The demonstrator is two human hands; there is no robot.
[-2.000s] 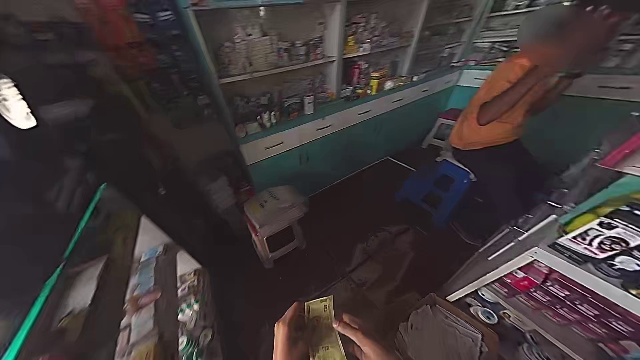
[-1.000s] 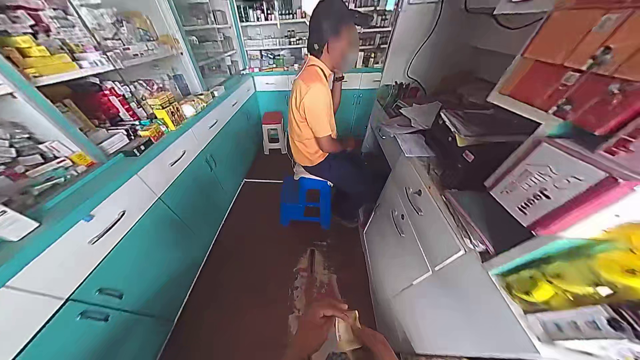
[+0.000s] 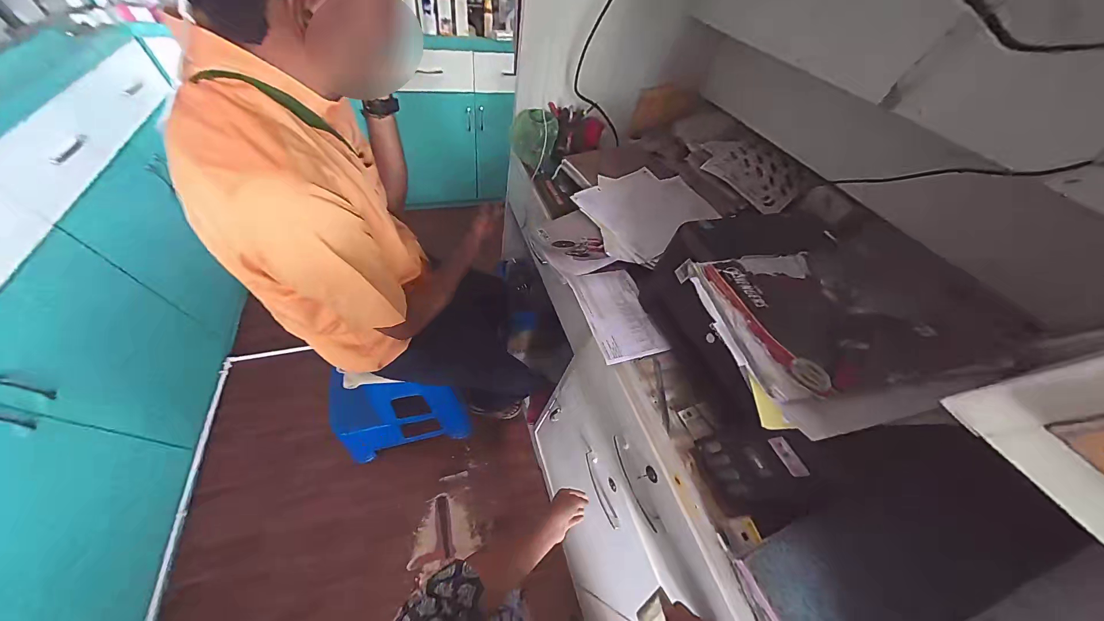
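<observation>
My left hand (image 3: 567, 511) reaches out from a patterned sleeve (image 3: 453, 591) at the bottom centre. Its fingers are curled, and no object shows in them. It is just left of a curved handle (image 3: 602, 490) on a white drawer cabinet (image 3: 573, 431); contact cannot be told. At the bottom edge, only a small part of my right hand (image 3: 681, 612) shows, at the end of a folded banknote (image 3: 653, 605). A second curved handle (image 3: 636, 485), with a lock beside it, lies further right.
A person in an orange shirt (image 3: 285, 216) sits on a blue plastic stool (image 3: 397, 414) ahead. Papers (image 3: 642, 211), a magazine (image 3: 759, 328) and a green container (image 3: 535, 138) lie or stand on the desk at right. Teal cabinets (image 3: 95, 328) line the left side.
My hands were together at the banknote; now they are apart, the left one near the drawer handle. The view has swung and come closer to the seated person and the desk.
</observation>
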